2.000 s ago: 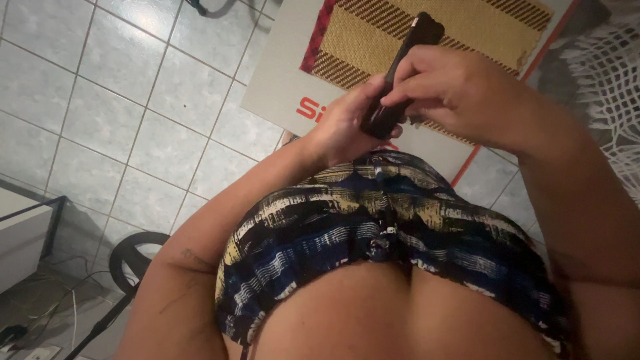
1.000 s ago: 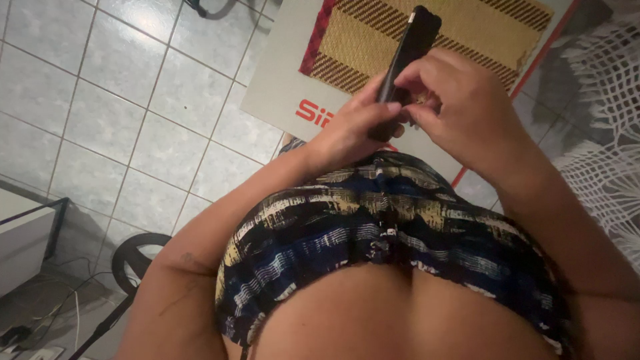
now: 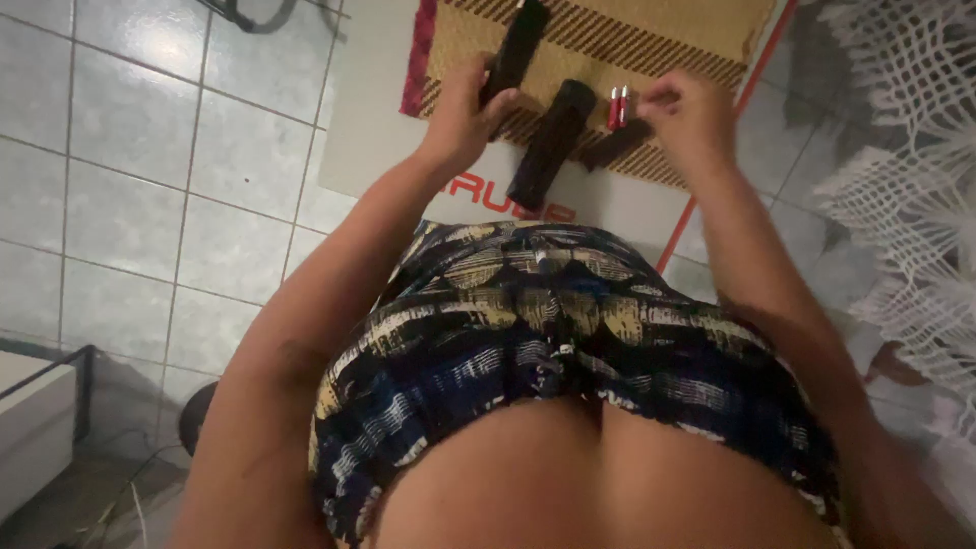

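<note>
My left hand [image 3: 465,110] is closed around a long black device [image 3: 518,46], perhaps a remote control, over the woven straw mat [image 3: 633,46]. A second black elongated object [image 3: 553,145] lies just right of that hand, across the mat's near edge. Two small red-and-silver batteries [image 3: 618,108] lie side by side on the mat. Beside them on the right is my right hand [image 3: 690,118], its fingers curled with the tips close together; whether something small is between them cannot be told. A flat dark piece [image 3: 618,145] lies, blurred, below the batteries.
The mat lies on a pale board [image 3: 366,114] with red lettering and a red edge. White crochet cloth [image 3: 900,175] hangs at the right. Light floor tiles [image 3: 130,168] spread at the left, with a white furniture piece [image 3: 34,427] at lower left.
My hands were together on the black device; now they are apart, the left one keeping hold of it. The right hand has moved right. The second black object and the batteries now show on the mat.
</note>
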